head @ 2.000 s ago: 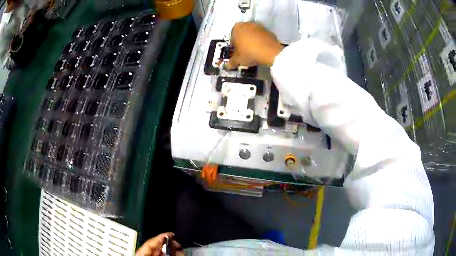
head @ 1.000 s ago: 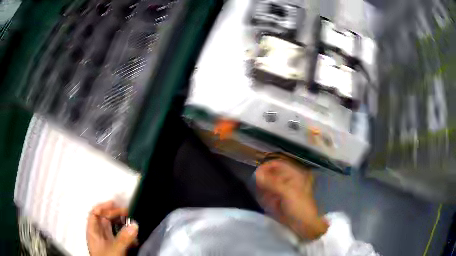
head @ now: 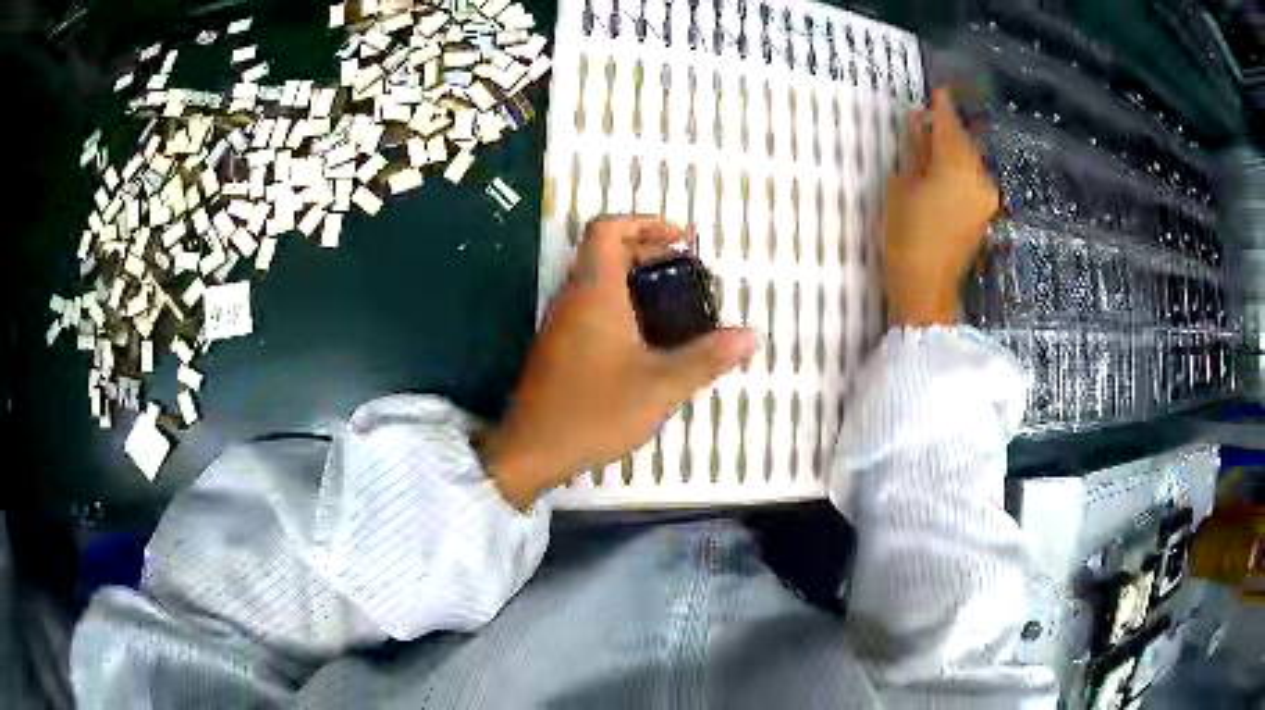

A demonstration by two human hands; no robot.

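Note:
My left hand [head: 597,361] holds a black rounded-square watch case [head: 673,300] between thumb and fingers, above the white slotted tray [head: 867,278]. The tray has rows of narrow brown spoon-shaped slots or parts, darker in the top row. My right hand [head: 946,194] is over the tray's right edge, its fingertips close together near the upper right corner. Whether it pinches a small part is too blurred to tell.
Many small cream, white and brown pieces [head: 298,174] lie scattered on the dark green bench [head: 375,312] at left. The clear blister tray [head: 1110,298] is at right. The white fixture machine [head: 1061,541] with its holding fixtures [head: 1131,606] is at lower right, near an amber container [head: 1232,541].
The view has swung left to the slotted tray and loose pieces. My right hand has left the machine and is at the tray's right edge. My left hand is now over the tray with the watch case.

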